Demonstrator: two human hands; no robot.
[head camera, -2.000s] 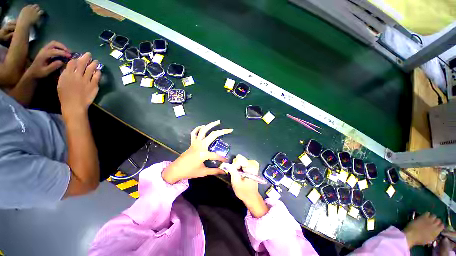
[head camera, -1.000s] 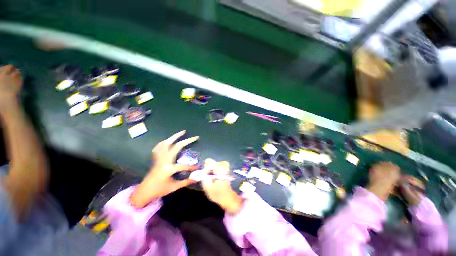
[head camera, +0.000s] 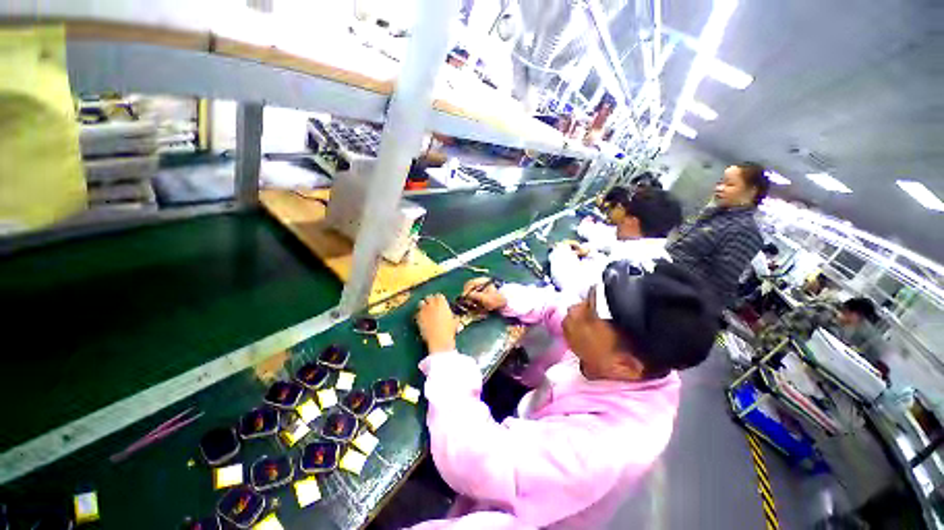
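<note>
Several smartwatch units lie on the dark green worktop at the lower left, dark rounded squares with small coloured marks on their displays; one is a watch unit (head camera: 271, 471). White batteries with yellow edges lie beside them, such as this battery (head camera: 307, 491). Pink tweezers (head camera: 155, 433) lie near the white strip (head camera: 155, 398). One more watch unit (head camera: 366, 325) lies apart, close to the metal post. Neither of my hands is in the picture. The hands at the worktop belong to the neighbour.
A neighbour in a pink smock (head camera: 559, 435) works at the right, close by. A metal post (head camera: 399, 166) stands at the worktop's far side, with a light box-shaped device (head camera: 399, 223) on a wooden board (head camera: 414, 271) behind it. Further co-workers sit beyond; a person in dark stripes (head camera: 714, 248) stands.
The view has swung up and to the right along the line. My hands and the watch unit they held have left the picture. The neighbour and the room beyond have come into view.
</note>
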